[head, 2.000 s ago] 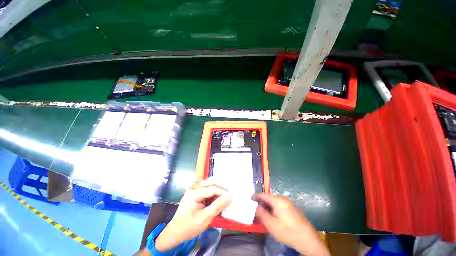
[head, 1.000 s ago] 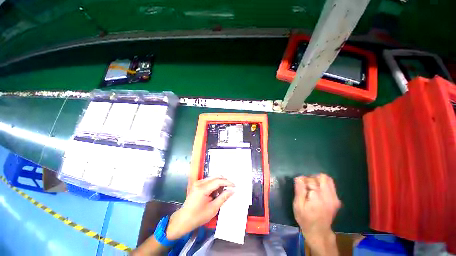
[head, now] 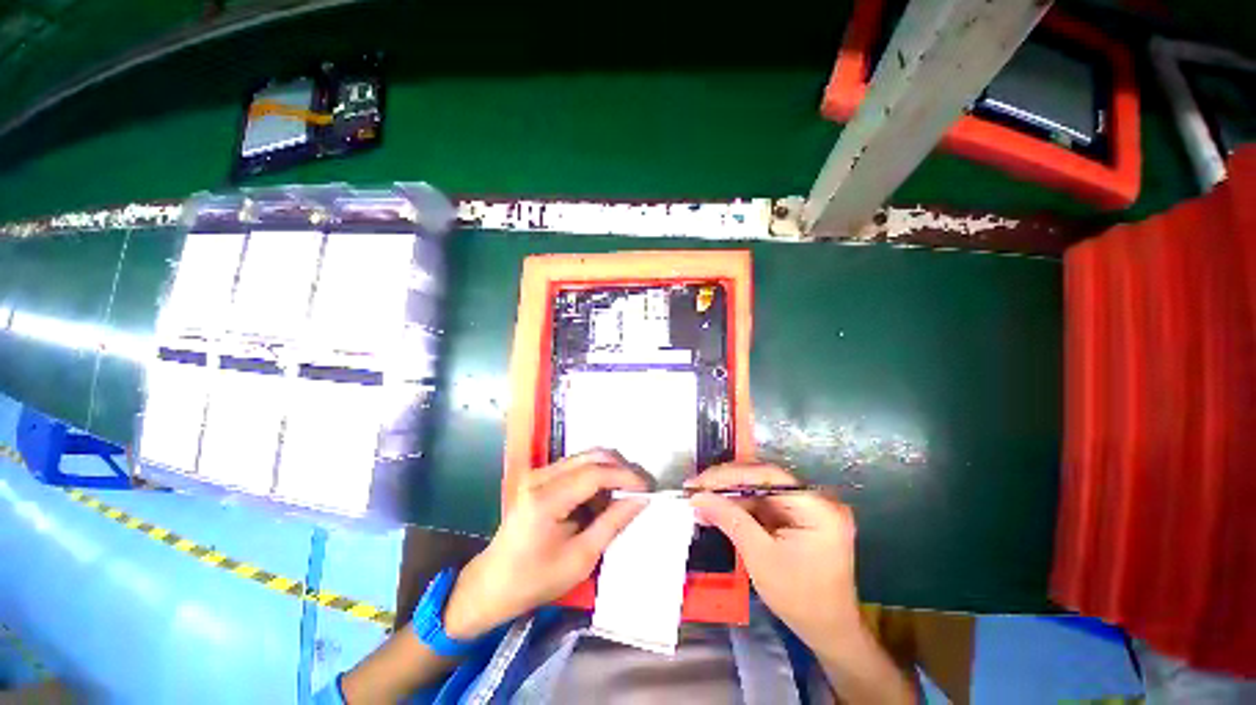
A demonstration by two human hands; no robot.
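Observation:
A tablet housing (head: 712, 400) lies in a red-orange foam frame (head: 525, 413) in front of me. A white-faced battery pack (head: 631, 413) lies inside it, below the circuit board. My left hand (head: 548, 540) pinches the left side of a white liner sheet (head: 643, 579), which hangs over the lower housing and frame edge. My right hand (head: 792, 548) holds a slim dark pointed tool (head: 771, 490), and its fingertips are at the liner's top right. Whether they also pinch the liner is unclear. The hands cover the pack's lower end.
A blister tray (head: 430, 276) of white packs is at left. A red foam stack (head: 1150, 427) stands at right. Behind are an unframed unit (head: 310, 117), a framed tablet (head: 1047, 103) and a slanted metal post (head: 916, 110). A blue stool (head: 69, 455) is at lower left.
My right hand has come from the bench at right to the liner and now holds a slim tool. My left hand still holds the liner. The camera view has shifted.

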